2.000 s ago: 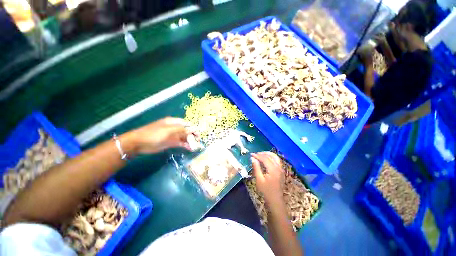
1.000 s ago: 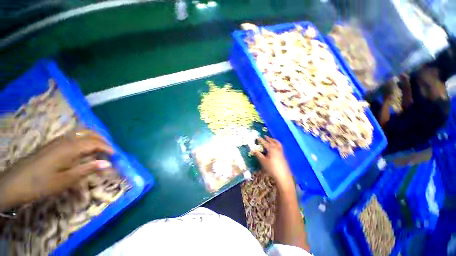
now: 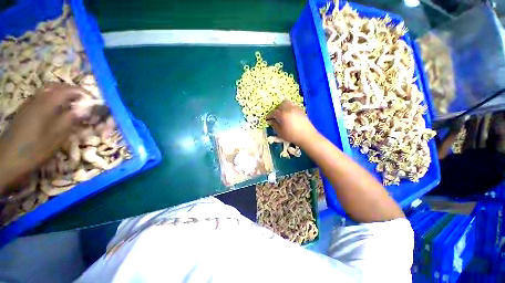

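Note:
My left hand is over the tan limbs in the left blue crate, blurred; whether it holds a limb I cannot tell. My right hand has its fingertips at the lower right edge of the heap of yellow-green rings; its fingertips are partly hidden. A few cream limbs lie just below the right hand. A brown-tan square pad with a white lump lies on the green bench, left of those limbs.
A long blue tray heaped with clawed limbs stands right of the rings. A lower parts bin is below the bench edge. A pale rail strip crosses behind. Another person's arm and stacked blue crates are at right.
My left hand moved from near the rings into the left crate. My right hand moved from beside the pad up to the ring heap. The camera view has turned and shifted.

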